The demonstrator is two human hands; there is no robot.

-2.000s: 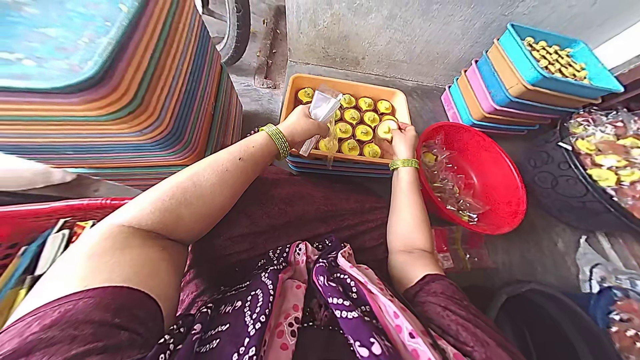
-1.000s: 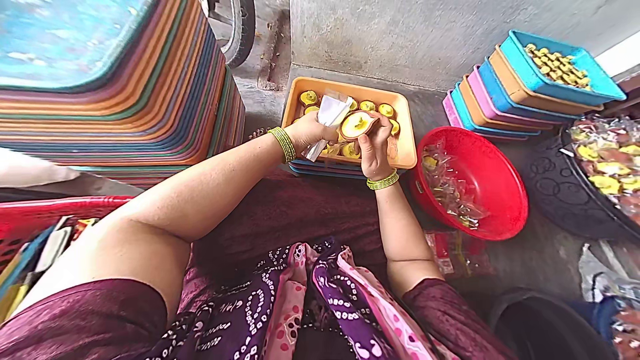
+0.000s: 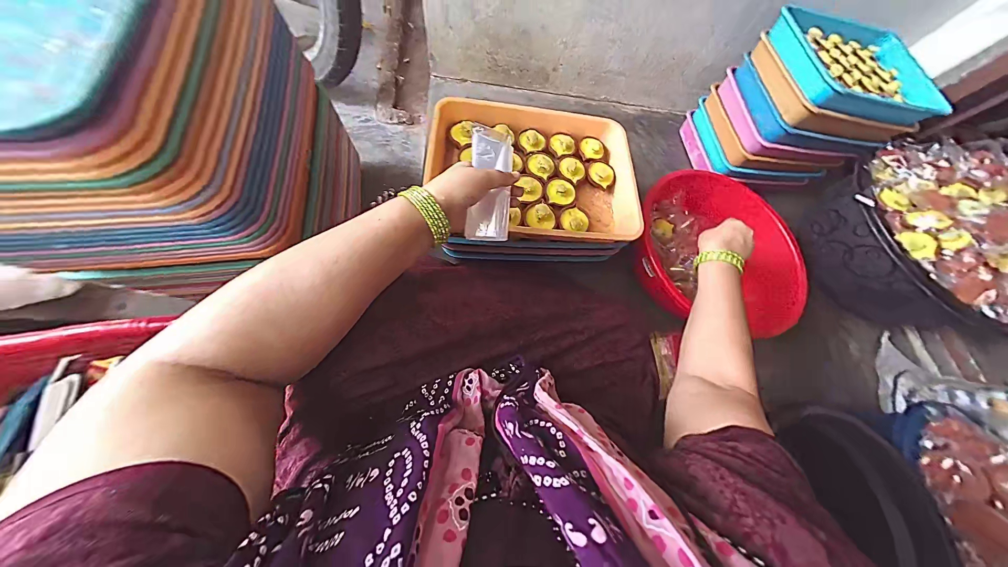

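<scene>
My left hand [image 3: 472, 193] holds a bundle of clear plastic bags [image 3: 490, 185] over the left part of an orange plastic tray [image 3: 626, 181]. Several yellow-topped, drop-shaped pieces in brown cups, like small clay lamps [image 3: 540, 165], lie in rows in that tray; its lower right corner shows bare bottom. My right hand [image 3: 726, 240] is inside a red plastic basin [image 3: 776, 260], over its right part, fingers bent and mostly hidden from view. Clear packets [image 3: 676, 236], one with a yellow piece inside, lie at the basin's left side.
Stacked coloured trays [image 3: 197, 157] rise at the left, beside a wheel [image 3: 339, 39]. At the upper right, a blue tray [image 3: 913, 98] of small pieces tops another stack. A black tub [image 3: 866, 213] of wrapped pieces stands at the right. A red basket [image 3: 79, 339] is at lower left.
My right hand has moved right, from the orange tray to the red basin. The yellow-topped piece held between my hands one second ago is no longer there. My left hand still holds the bags.
</scene>
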